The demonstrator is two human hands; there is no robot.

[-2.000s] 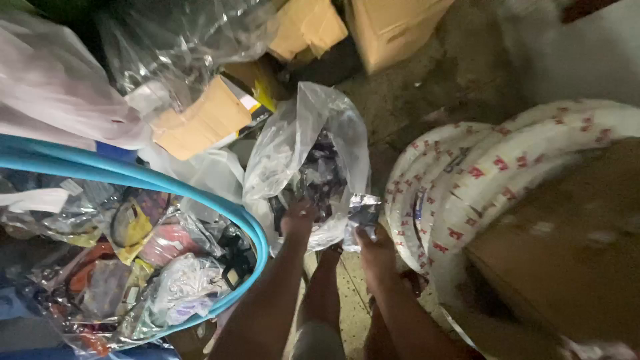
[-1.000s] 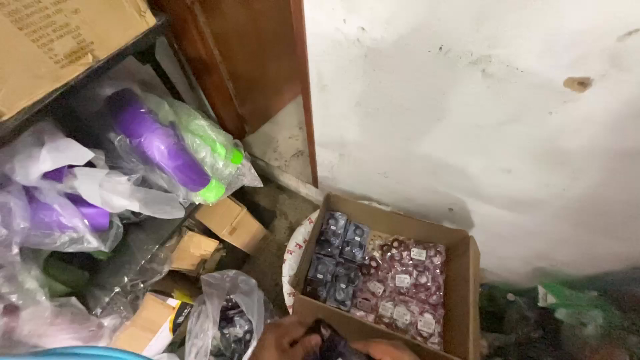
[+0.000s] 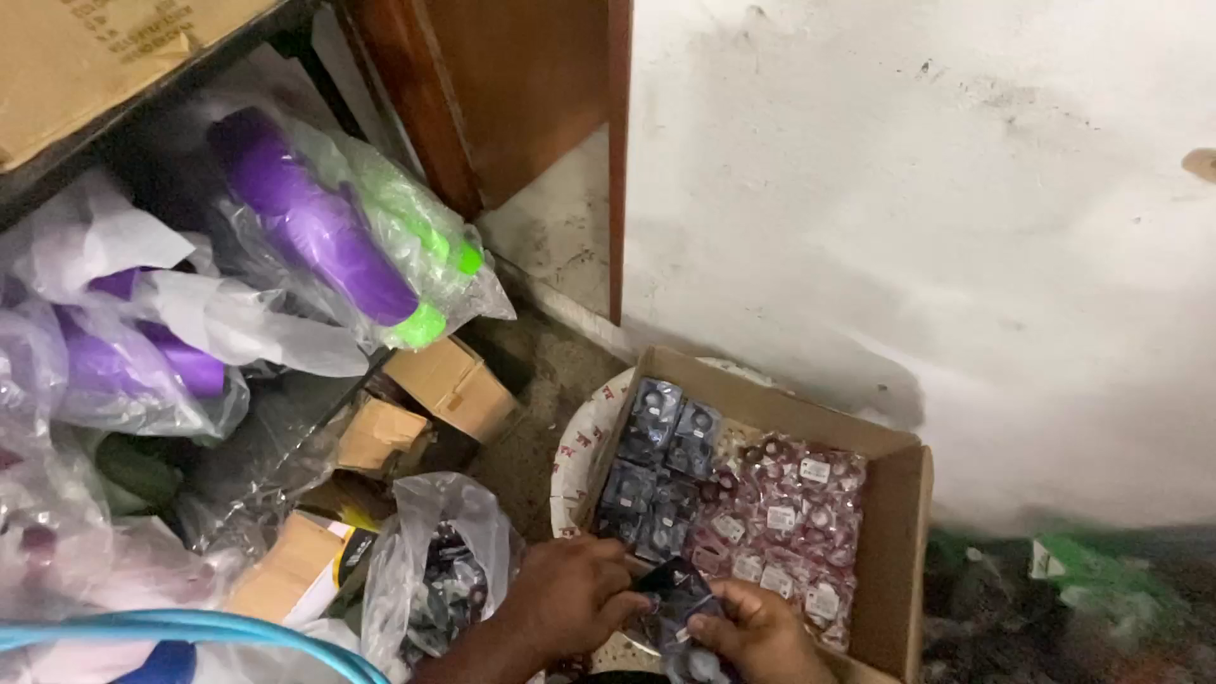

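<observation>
My left hand (image 3: 575, 594) pinches the left edge of a dark plastic packet (image 3: 679, 608) in front of the near side of an open cardboard box. My right hand (image 3: 760, 632) grips the same packet from the right, thumb on top. Inside the cardboard box (image 3: 898, 560), dark bluish packets (image 3: 655, 427) lie in the left part and clear packets of reddish items (image 3: 779, 513) with white labels fill the right. A clear plastic bag (image 3: 494, 518) of small dark items stands left of my left hand.
Wrapped rolls (image 3: 579, 446) are beneath the box, against a white wall (image 3: 902, 209). Purple bagged items (image 3: 323, 228) fill the left, near small cardboard boxes (image 3: 451, 385). A blue hoop (image 3: 218, 622) crosses the lower left; green plastic (image 3: 1092, 570) lies at right.
Two seconds ago my left hand was in the clear bag and my right hand held a shiny packet. Now both hands hold a dark packet by the cardboard box. The view has swung strongly.
</observation>
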